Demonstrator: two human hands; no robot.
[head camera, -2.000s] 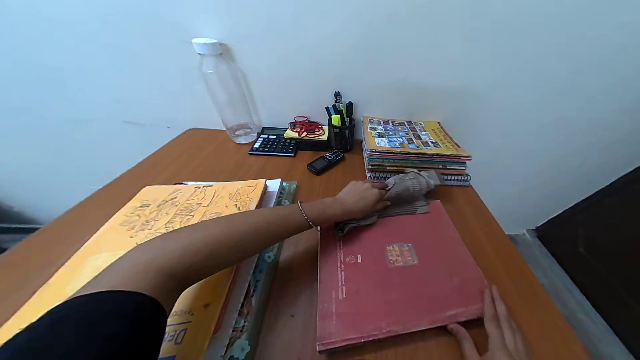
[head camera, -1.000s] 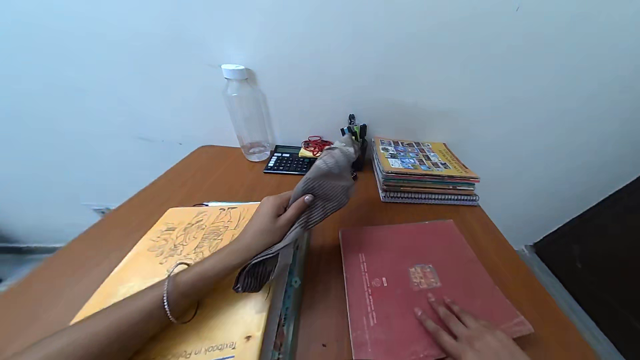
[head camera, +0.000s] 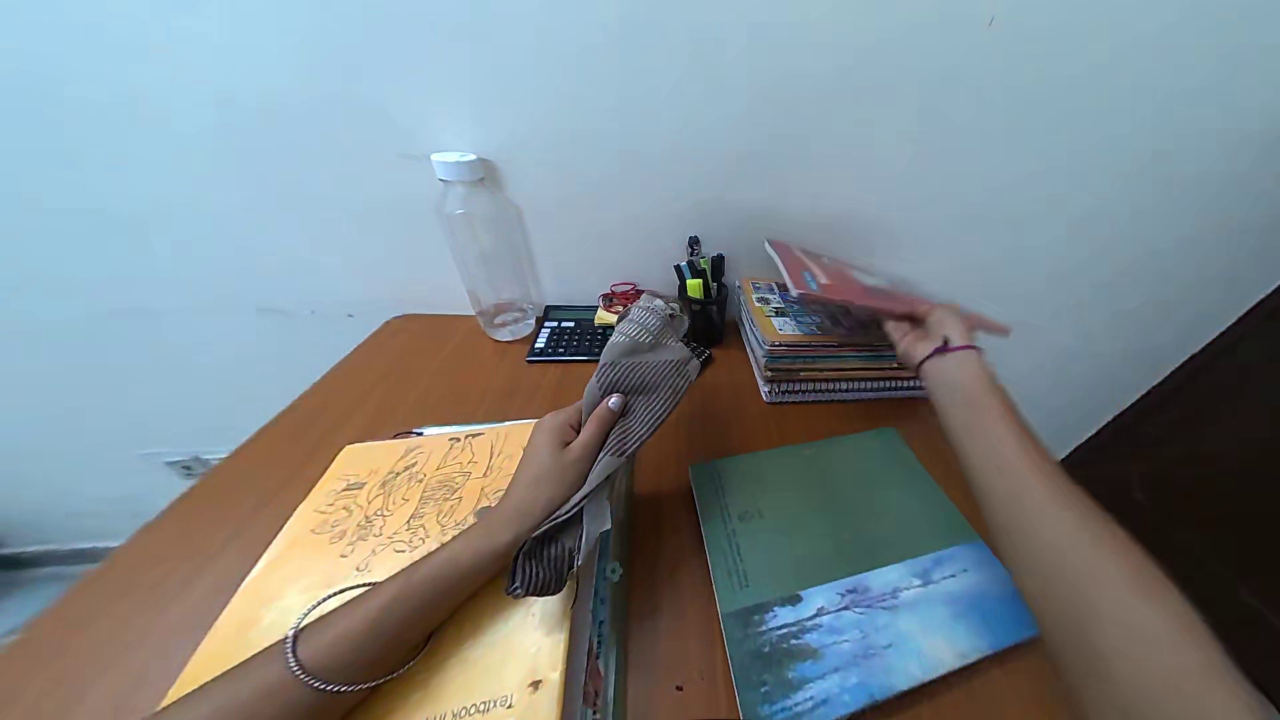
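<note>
My left hand (head camera: 565, 450) grips a striped grey-brown cloth (head camera: 640, 385) above the right edge of a yellow textbook (head camera: 440, 560), which lies on other books. My right hand (head camera: 932, 335) holds a red book (head camera: 850, 285), blurred and tilted, over the stack of books and notebooks (head camera: 840, 375) at the back right. A green book with a blue painted landscape (head camera: 850, 560) lies at the front right of the wooden table.
A clear bottle with a white cap (head camera: 485, 250) leans at the wall. Beside it are a black calculator (head camera: 570, 338), red bands (head camera: 622, 295) and a black pen holder (head camera: 705, 312). The wooden table's (head camera: 350, 390) left edge slopes toward me.
My right hand has lifted the red book from the front right over to the back stack. The green book is now uncovered. My left hand still holds the cloth.
</note>
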